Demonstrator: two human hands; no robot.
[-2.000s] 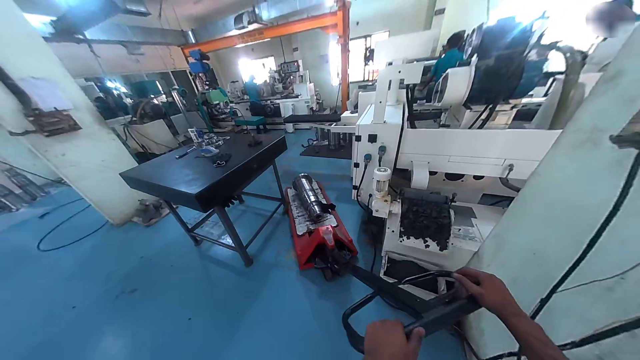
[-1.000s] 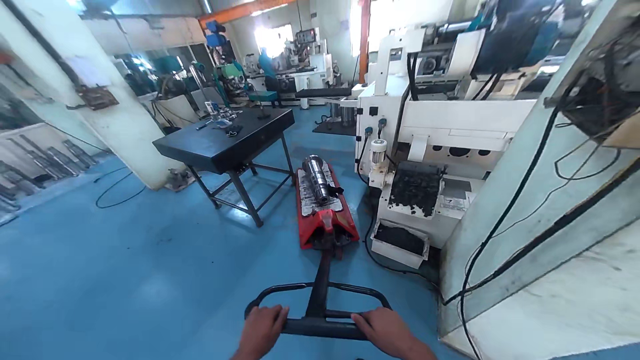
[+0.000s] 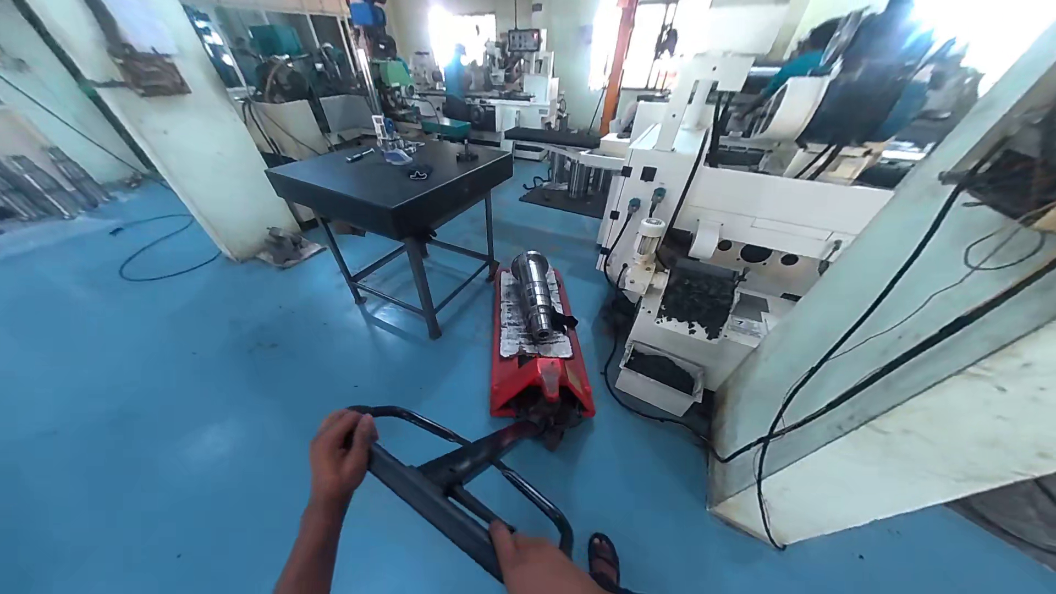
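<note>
My left hand (image 3: 340, 452) grips the left end of the black handle bar (image 3: 429, 503) of a pallet truck. Lower down, my right hand (image 3: 536, 557) is wrapped around the bar's right part, partly cut off by the frame's bottom edge. The handle's shaft runs up and right to the red pallet truck (image 3: 505, 379), which stands on the blue floor. A shiny stepped metal cylinder (image 3: 536, 289) lies lengthwise on a stained pale sheet (image 3: 513, 330) on its forks, with a small dark object beside its near end.
A black surface plate table (image 3: 371, 186) with small tools stands left of the truck. To the right are a white machine (image 3: 775, 198), a bin of dark chips (image 3: 660, 371) and a pillar (image 3: 833, 396) with hanging cables. A cable (image 3: 153, 276) lies on the left floor. People work far back.
The handle has swung from the right, through straight, toward the left, with both my hands on it. A sandaled foot now shows at the bottom.
</note>
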